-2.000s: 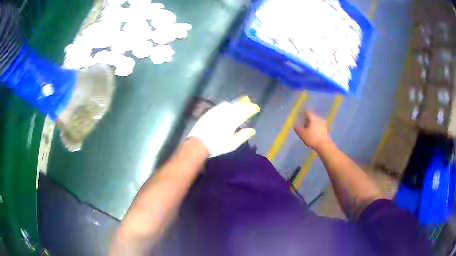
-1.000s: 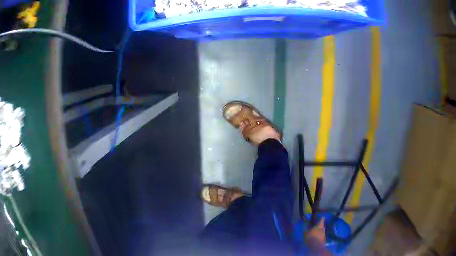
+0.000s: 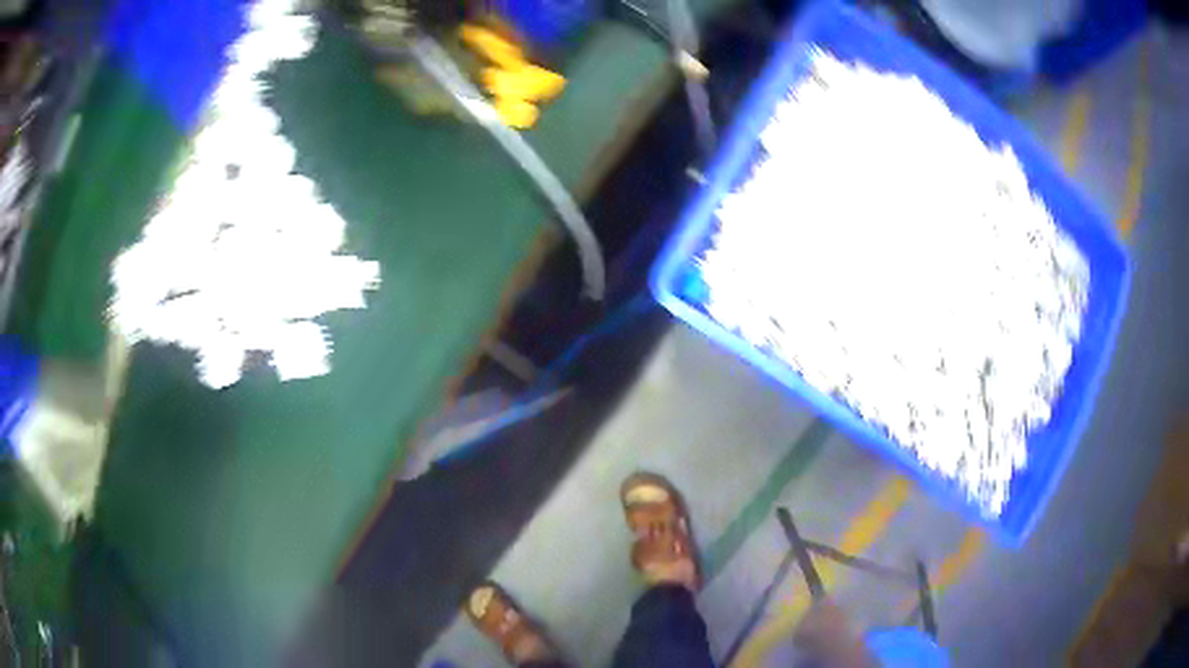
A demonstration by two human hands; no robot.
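Observation:
My right hand (image 3: 829,634), blurred at the bottom edge, appears closed around a dark leg of a stool with thin black legs (image 3: 802,559) and a round blue seat (image 3: 909,649). My left hand is out of the picture. A blue plastic bin (image 3: 835,415) full of small white pieces (image 3: 900,248) stands at the upper right. More white pieces (image 3: 241,248) lie heaped on the green bench (image 3: 280,483) at the left.
A yellow clip-like piece (image 3: 519,85) and a pale curved tube (image 3: 528,163) are at the bench's back. Part of a cloudy hood (image 3: 65,444) shows at the left edge. My sandalled feet (image 3: 659,522) stand on the grey floor. Brown cardboard (image 3: 1141,587) is at the lower right.
The view has swung and turned, bringing the bench and the whole bin opening into view. My gloved left hand, seen two seconds ago, is gone. The stool now shows lower, partly cut off.

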